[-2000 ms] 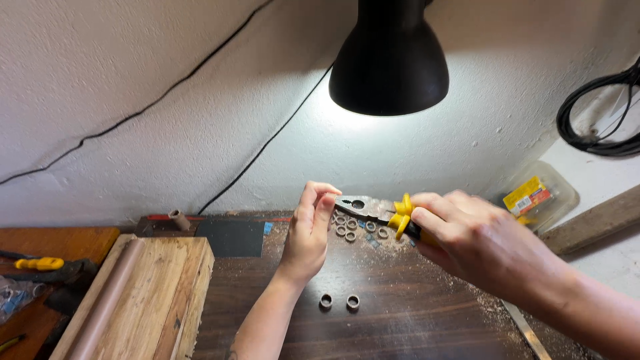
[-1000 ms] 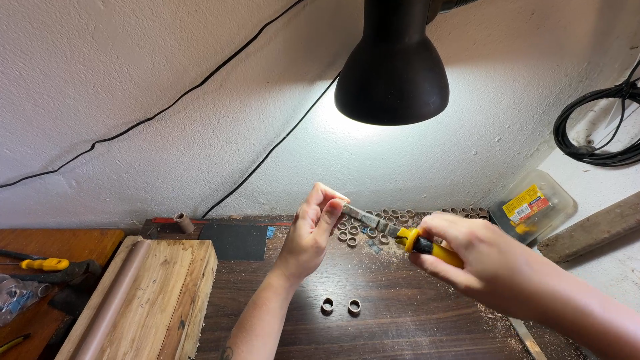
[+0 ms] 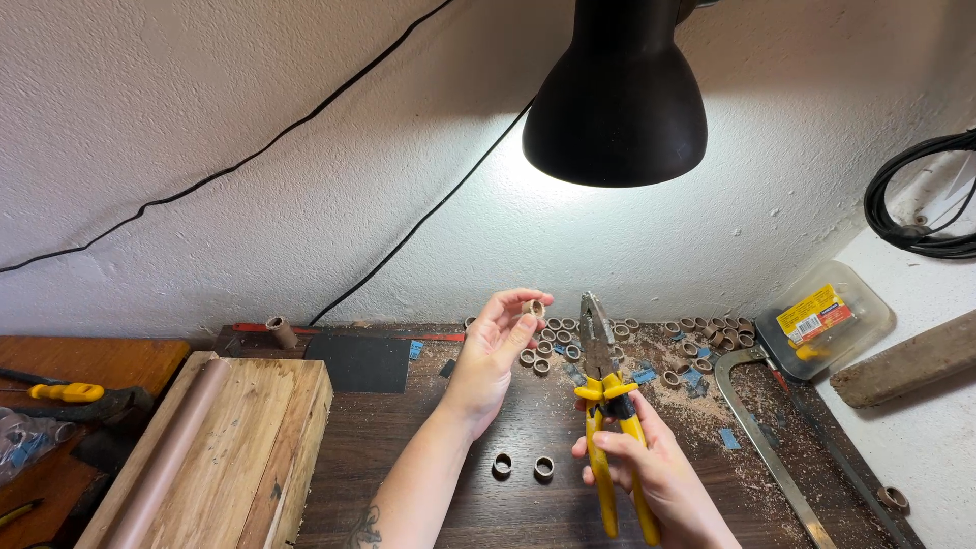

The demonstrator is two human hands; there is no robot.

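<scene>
Between the thumb and fingers of my left hand [image 3: 499, 354] is a small brown ring [image 3: 534, 309], raised above the dark wood-grain tabletop [image 3: 427, 465]. My right hand [image 3: 637, 457] grips combination pliers [image 3: 605, 381] by their yellow handles, with the jaws pointing up and slightly parted, nothing between them. The plier head is to the right of the held ring, apart from it. Two rings, one on the left [image 3: 502, 465] and one on the right [image 3: 544, 468], stand on the tabletop below my hands. Several more rings [image 3: 542, 348] lie behind the pliers, partly hidden.
A black lamp [image 3: 616, 114] hangs overhead. At left, a brown tube [image 3: 168, 457] lies on a wooden block [image 3: 236, 450], near black sandpaper [image 3: 358, 361]. To the right are a hacksaw [image 3: 770, 450], sawdust, blue scraps [image 3: 730, 438], a plastic box [image 3: 869, 305] and a wooden bar [image 3: 907, 358].
The pliers have come away from my left fingers and turned from lying sideways to pointing up. My right hand has moved down and inward. The ring in my left fingers now shows.
</scene>
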